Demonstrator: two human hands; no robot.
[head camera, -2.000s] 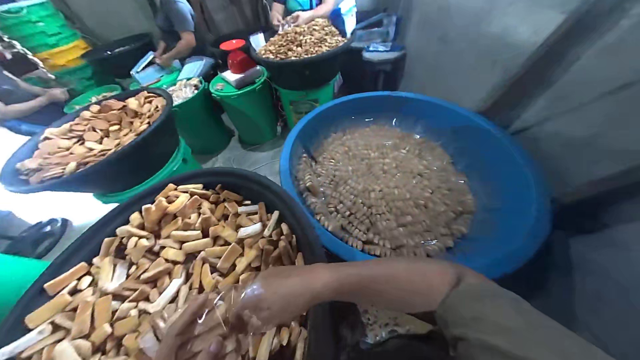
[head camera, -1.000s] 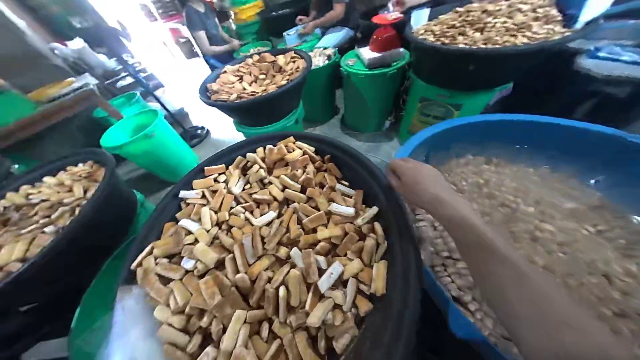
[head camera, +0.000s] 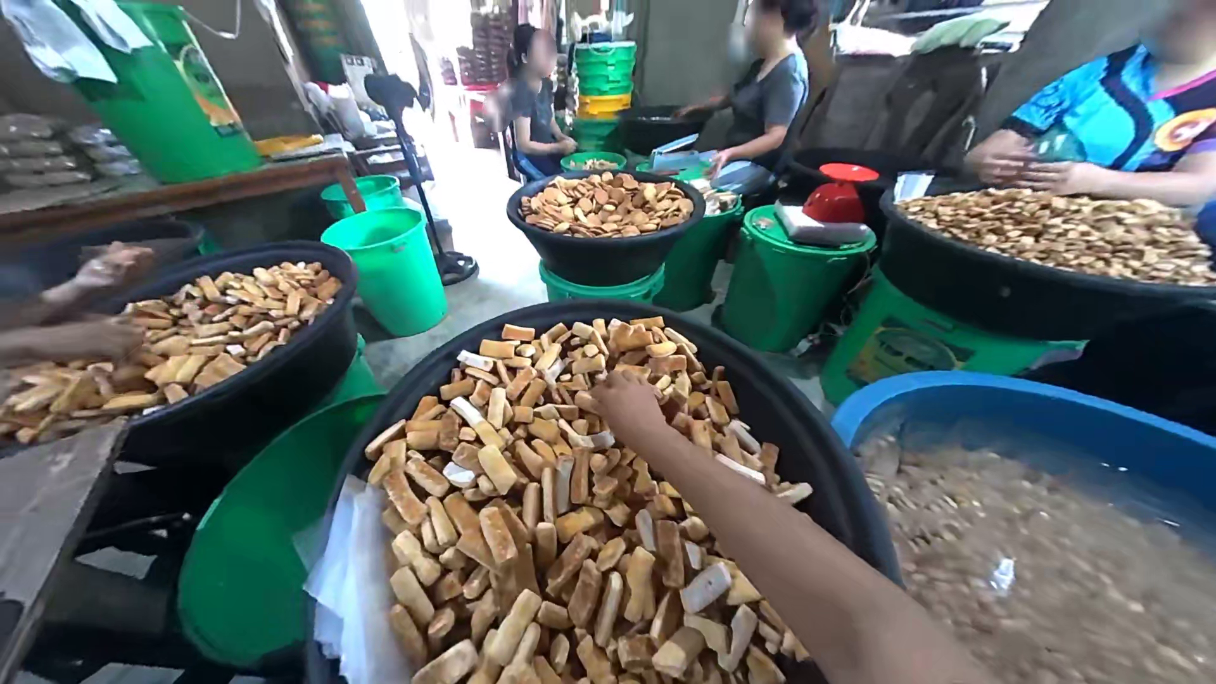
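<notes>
A large black basin (head camera: 826, 456) full of baked biscuit sticks (head camera: 560, 494) stands before me. My right hand (head camera: 629, 404) reaches in from the lower right and touches the biscuits near the basin's far part; its fingers are curled downward, and whether they grip a piece is hidden. Clear plastic bags (head camera: 356, 579) hang over the basin's left rim. To the right, a blue basin (head camera: 1026, 389) holds many small pieces (head camera: 1007, 532) that look blurred under a clear plastic sheet or liquid. My left hand is out of view.
At left, another person's hands (head camera: 95, 304) work over a black basin of biscuits (head camera: 237, 323). Green buckets (head camera: 389, 266), a basin of round biscuits (head camera: 608, 204), a red object on a scale (head camera: 841, 195) and seated people (head camera: 769, 104) stand or sit beyond. A basin of biscuits (head camera: 1054, 228) is at right.
My right hand has moved from the rim between the two basins onto the biscuits in the black basin. The view has turned left.
</notes>
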